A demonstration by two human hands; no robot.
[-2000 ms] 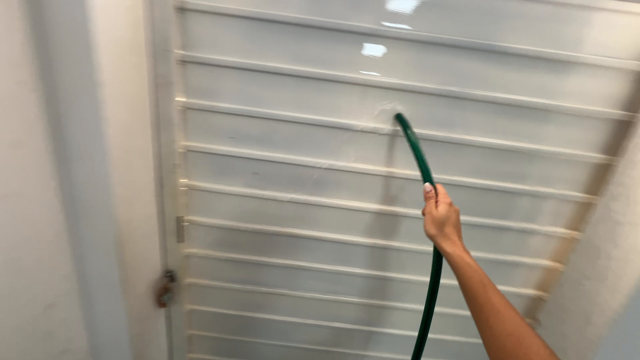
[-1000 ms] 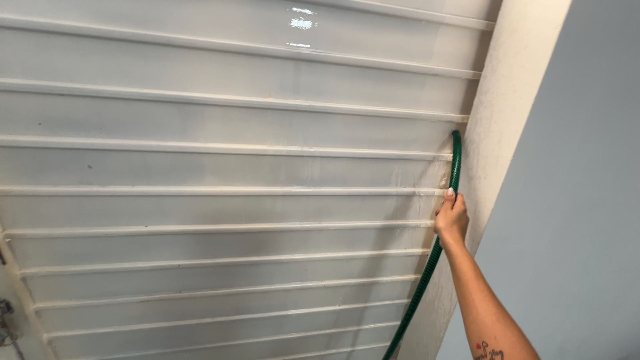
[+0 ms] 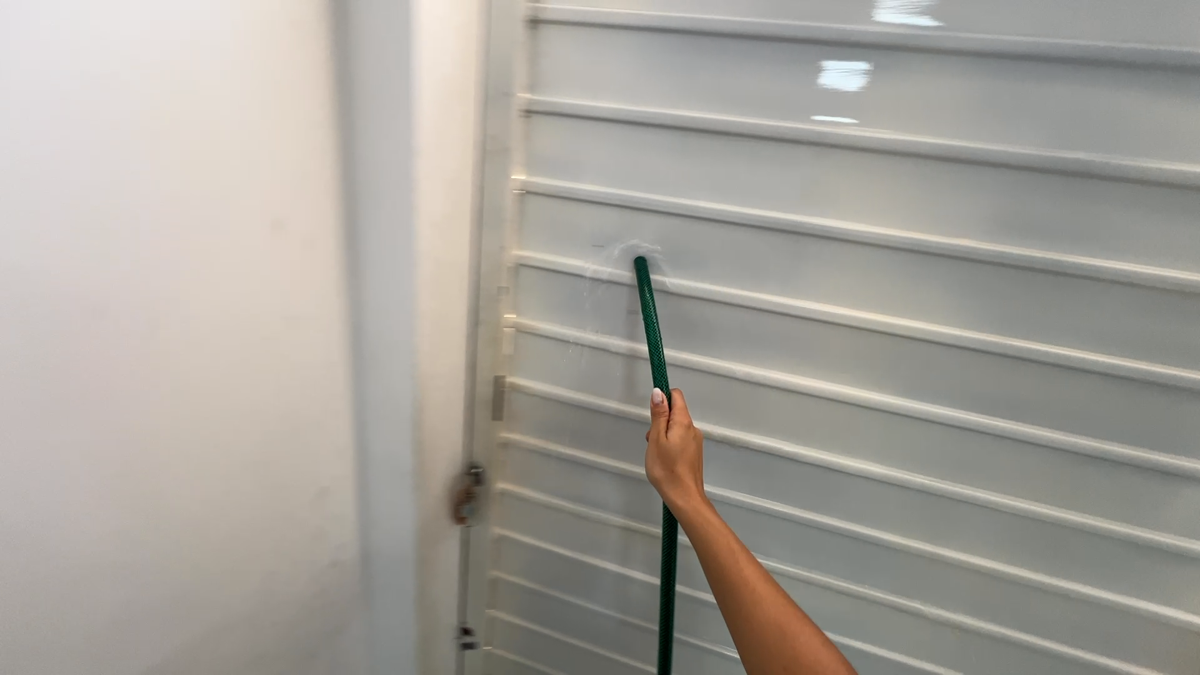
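Observation:
My right hand [image 3: 675, 455] is closed around a green garden hose [image 3: 653, 328], a short way below its open end, with the thumb pointing up along it. The hose end points up at a white ribbed door [image 3: 844, 394], where water splashes and spreads around the tip near one of the horizontal ribs. Below my fist the hose hangs down past the bottom of the view. My left hand is out of sight.
Left of the door, a metal latch [image 3: 469, 494] sits at its edge, with a smaller metal fitting [image 3: 467, 638] lower down. A pale wall [image 3: 178, 328] and its corner stand farther left. Light reflects off the upper panels.
A second ago my right hand held the hose at the door's right edge beside the wall; now it holds it nearer the latch side. The view has swung left.

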